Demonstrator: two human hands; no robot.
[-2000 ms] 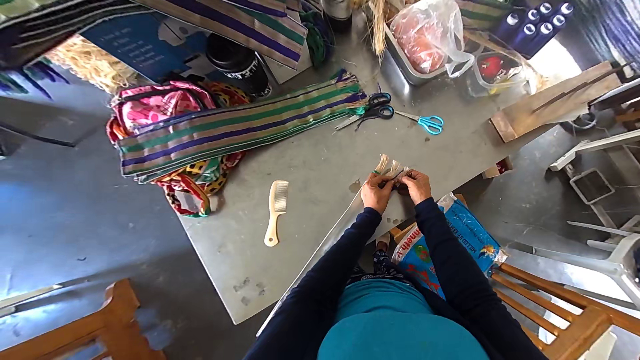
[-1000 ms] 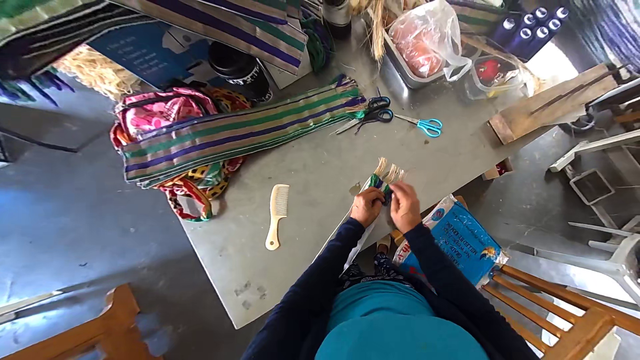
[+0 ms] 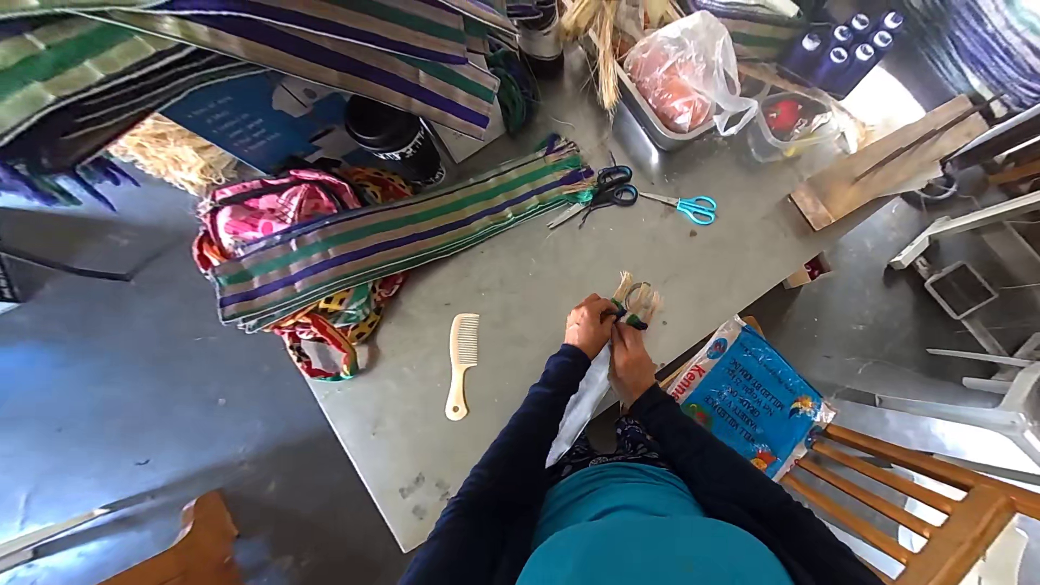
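Close together near the table's front edge, my left hand (image 3: pixel 591 325) and my right hand (image 3: pixel 631 363) grip the end of a narrow woven cloth strip (image 3: pixel 587 400). Its pale fringe (image 3: pixel 642 299) and dark green and navy threads stick out beyond my fingers, and the rest hangs toward my lap. A cream comb (image 3: pixel 462 366) lies flat to the left. Farther back are black-handled scissors (image 3: pixel 613 193) and turquoise-handled scissors (image 3: pixel 696 210), beside the fringed end of a striped woven cloth (image 3: pixel 406 227).
A patterned fabric bag (image 3: pixel 280 213) lies under the striped cloth. Behind are a black lidded cup (image 3: pixel 394 140), a metal tray (image 3: pixel 662 134) holding a plastic bag, a clear container (image 3: pixel 772 145), purple thread spools (image 3: pixel 841 58) and a wooden board (image 3: pixel 886 166). A wooden chair (image 3: pixel 951 520) stands at right.
My right hand has moved down and inward, close against my left hand, from its more separate place one second ago. The comb and both pairs of scissors have stayed put.
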